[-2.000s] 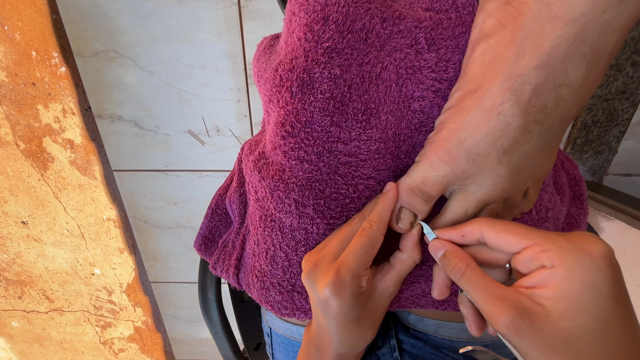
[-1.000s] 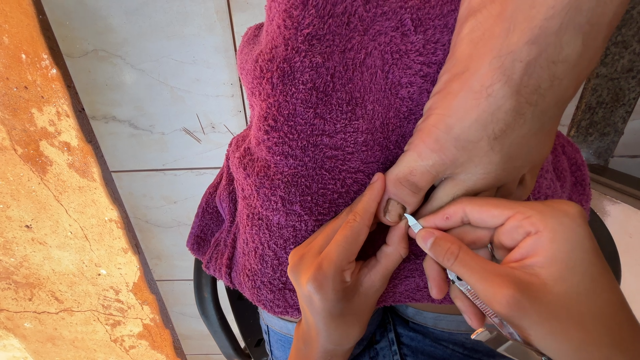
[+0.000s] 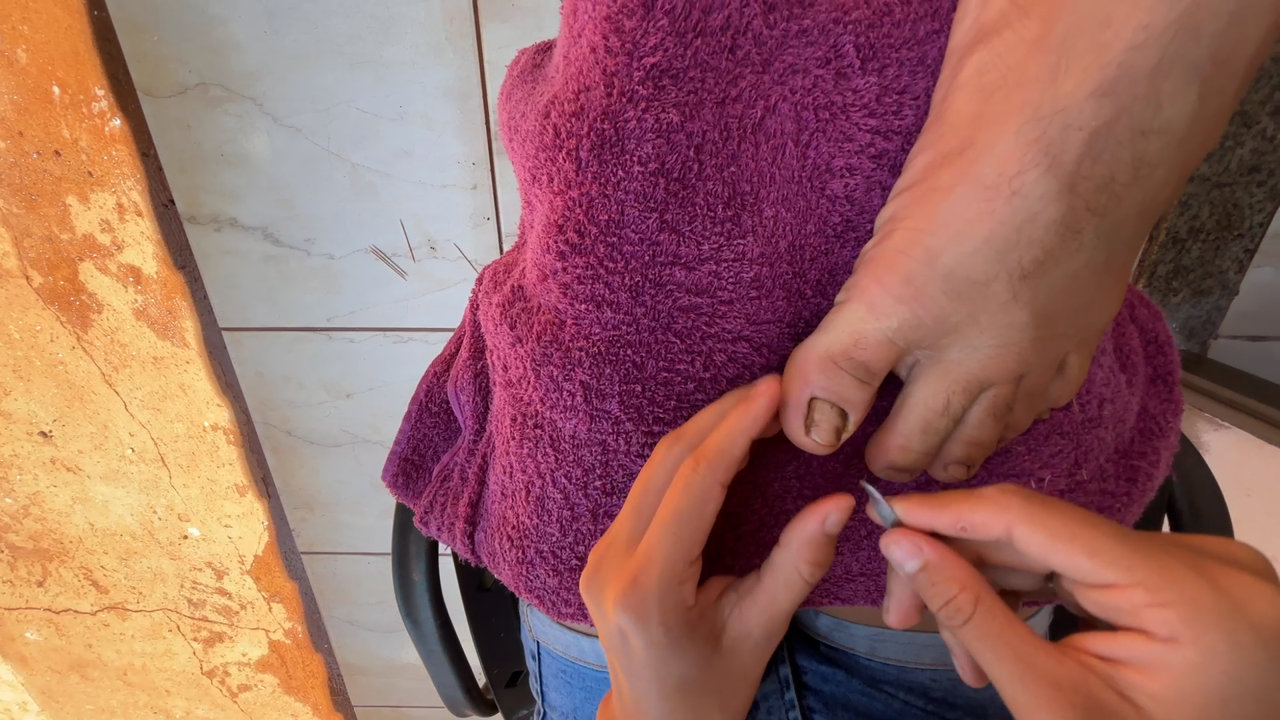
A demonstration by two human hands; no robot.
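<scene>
Another person's bare foot [image 3: 1000, 250] rests on a purple terry towel [image 3: 680, 230] over my lap. Its big toenail [image 3: 826, 422] looks brownish and rough. My left hand [image 3: 700, 560] is beside the big toe, fingertips at its left side, thumb apart below it and holding nothing. Pinched between thumb and forefinger of my right hand [image 3: 1060, 590] is a small metal-bladed nail tool [image 3: 880, 505]. Its tip points up-left, just below the toes and not touching them. The rest of the tool is hidden by my hand.
A black chair armrest [image 3: 425, 610] shows at the lower left, another at the right. Several thin sticks [image 3: 388, 261] lie on the pale tiled floor [image 3: 330, 150]. A cracked orange and cream ledge [image 3: 110, 400] runs down the left side.
The tool's tip was at the big toenail and is now away from it, lower down. My left thumb has come off the toe, widening the gap to my fingers.
</scene>
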